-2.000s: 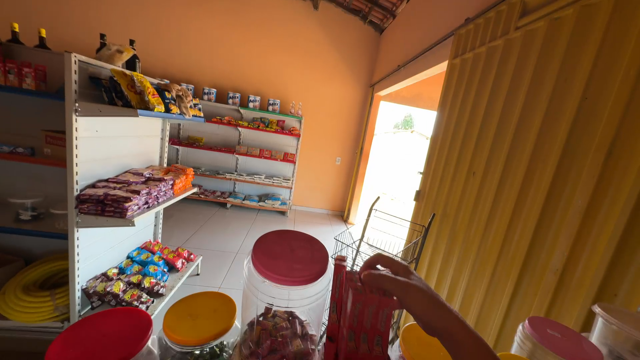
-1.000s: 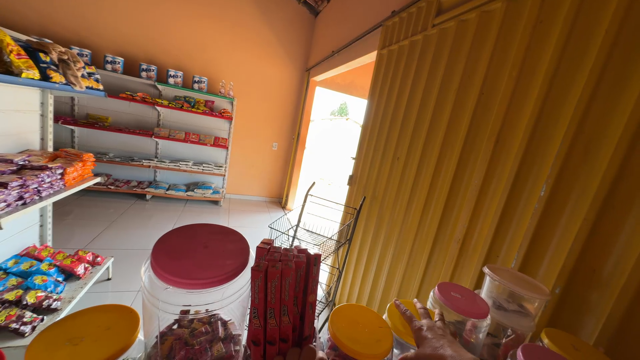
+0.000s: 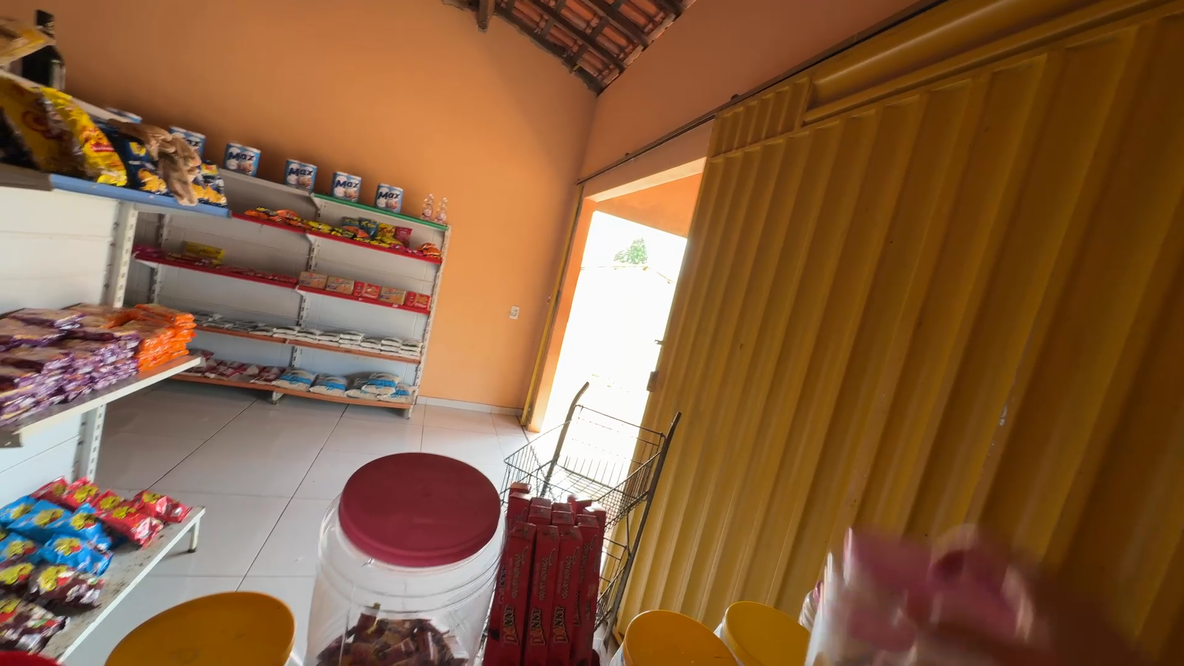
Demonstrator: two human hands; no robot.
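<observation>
At the lower right, my right hand [image 3: 1064, 606] is strongly blurred against a clear jar with a pink lid [image 3: 888, 573], also blurred; its fingers seem to be round the lid, though their exact grip is unclear. Left of it stand two jars with yellow lids [image 3: 675, 638] [image 3: 763, 634]. Upright dark red narrow boxes [image 3: 546, 583] are packed together beside a large clear jar with a dark red lid [image 3: 421, 509], which holds small wrapped sweets [image 3: 393, 643]. My left hand is out of view.
Another yellow lid [image 3: 208, 629] is at the lower left. Shelves of packets [image 3: 129, 388] stand at left, and a stocked shelf unit [image 3: 370, 294] at the back wall. Beyond the jars are a wire basket rack [image 3: 592, 453], an open doorway [image 3: 615, 324] and a yellow corrugated metal door [image 3: 879, 324].
My right hand was at the red boxes, then over a yellow lid; now it is farther right, at the pink-lidded jar. The view has turned somewhat right since the first frame.
</observation>
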